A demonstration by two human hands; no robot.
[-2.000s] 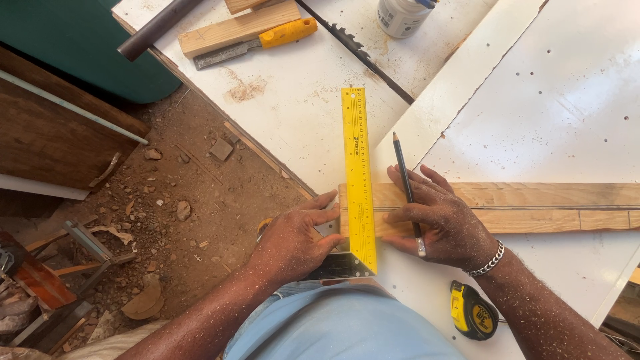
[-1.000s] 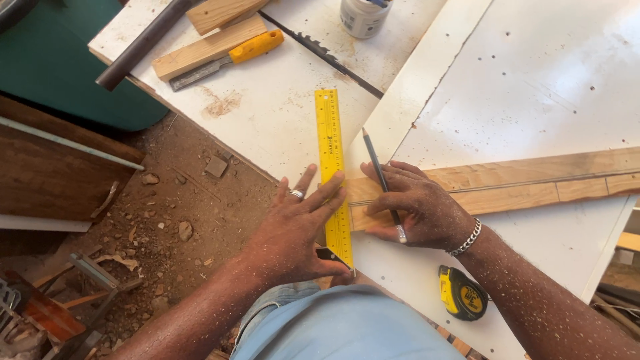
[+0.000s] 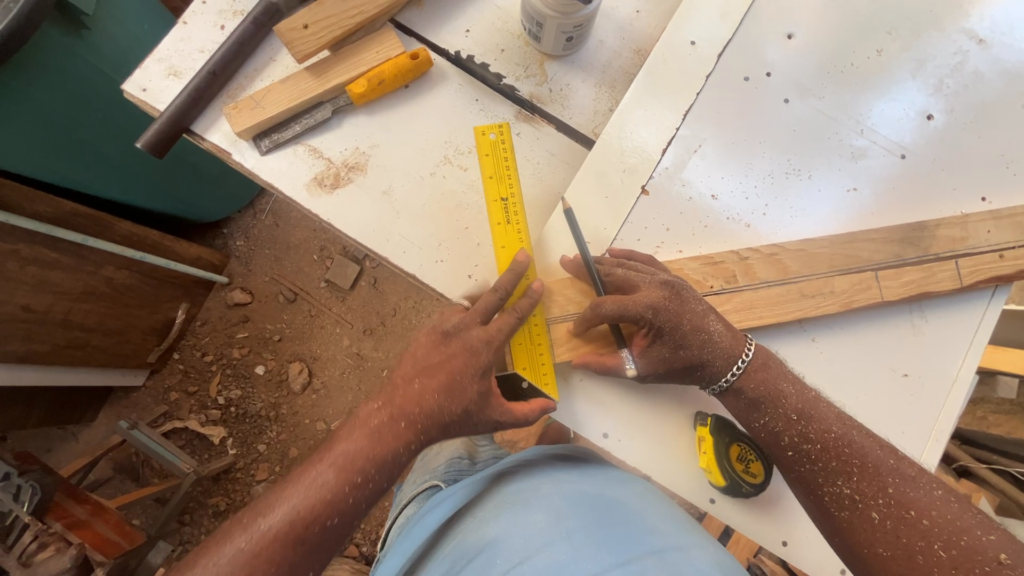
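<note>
A yellow try square lies across the near end of two long wooden strips on the white table. My left hand grips it, two fingers on the ruled blade and the thumb by the black stock. My right hand rests on the strips just right of the blade and holds a dark pencil, its tip pointing up and away from me, off the wood. Pencil lines run along and across the strips. The wood under my hands is partly hidden.
A yellow-handled chisel, wood offcuts and a dark metal pipe lie at the upper left. A saw blade shows in a slot beside a white tub. A tape measure sits near my right forearm.
My left hand has come from the stock end onto the try square, its fingers now across the blade. The strips now slant up to the right. My right hand still holds the pencil.
</note>
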